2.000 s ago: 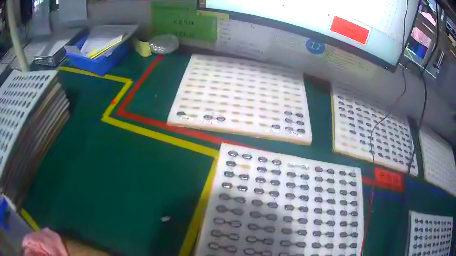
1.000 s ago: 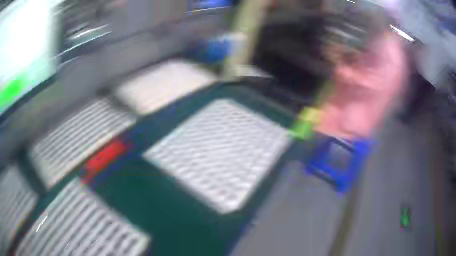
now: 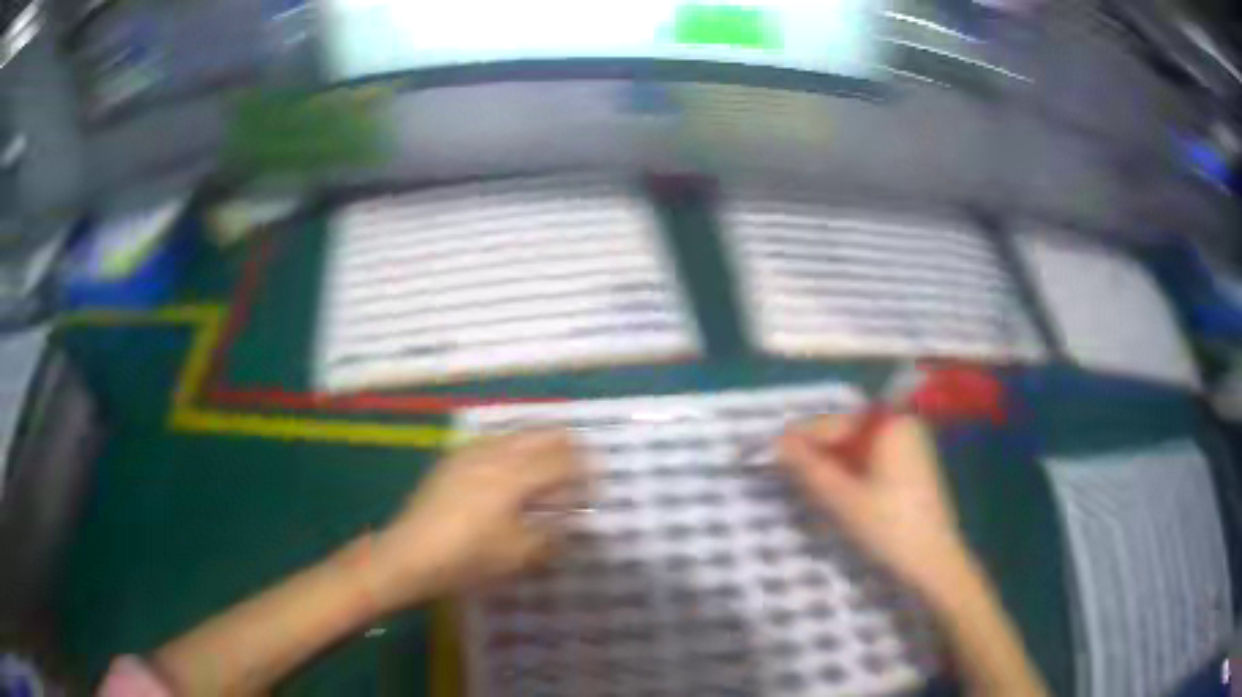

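A white foam parts tray [image 3: 695, 545] with rows of dark oval parts lies in front of me on the green mat. My left hand [image 3: 484, 511] is over its upper left part, fingers bent; blur hides whether it holds a part. My right hand [image 3: 879, 490] is over the tray's upper right edge and holds a red pen-like tool [image 3: 861, 439], whose pale rear end points up and right. The tool's tip is not clear. The whole view is blurred.
Behind stand a far tray [image 3: 504, 286], a second tray [image 3: 879, 279] and a third [image 3: 1103, 302]. Another tray [image 3: 1147, 565] lies at right. A blue bin [image 3: 125, 266] is back left, the tray stack [image 3: 41, 449] at the left edge. A small pale piece [image 3: 375, 630] lies on the mat.
The view swung right, showing a person in pink and a blue stool, then came back to the bench. Both hands are now over the front tray, the right with the red tool.
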